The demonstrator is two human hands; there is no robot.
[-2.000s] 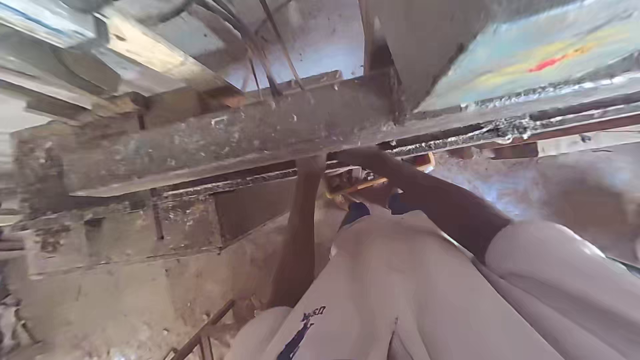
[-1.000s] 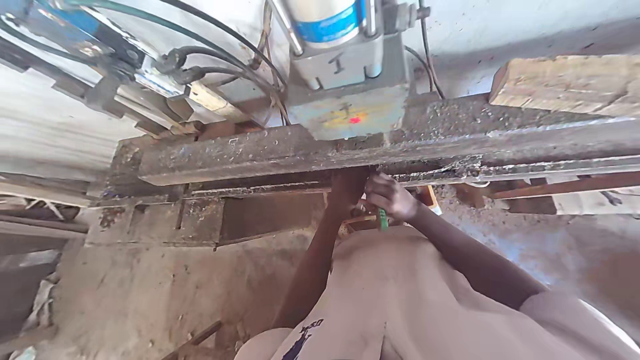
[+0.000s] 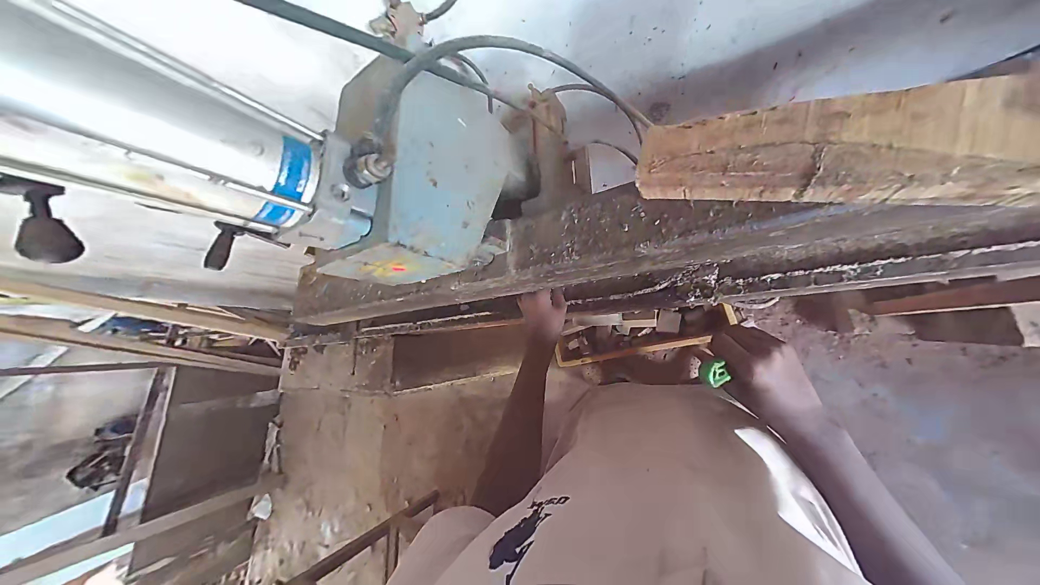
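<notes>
My left hand [image 3: 543, 315] reaches up to the lower edge of the metal beam of the machine [image 3: 487, 284], beside the left end of a yellow-edged tray [image 3: 634, 353]. Its fingertips are partly hidden, so a grip cannot be made out. Small blocks and other pieces lie in the tray. My right hand [image 3: 756, 361] is at the tray's right end, its fingers bent downward near the corner. A small green object [image 3: 716, 374] shows right beside its fingers; whether the hand holds it is unclear.
A grey machine head [image 3: 443, 171] with a cylinder [image 3: 195, 122] and hoses stands above the beam. A thick wooden block [image 3: 837, 150] rests on the beam at right. Hand levers [image 3: 50, 236] hang at left, above wooden framing [image 3: 146, 317].
My hands were close together a second ago and are now apart, at opposite ends of the tray. The view has shifted, bringing the tray and more of the machine into sight.
</notes>
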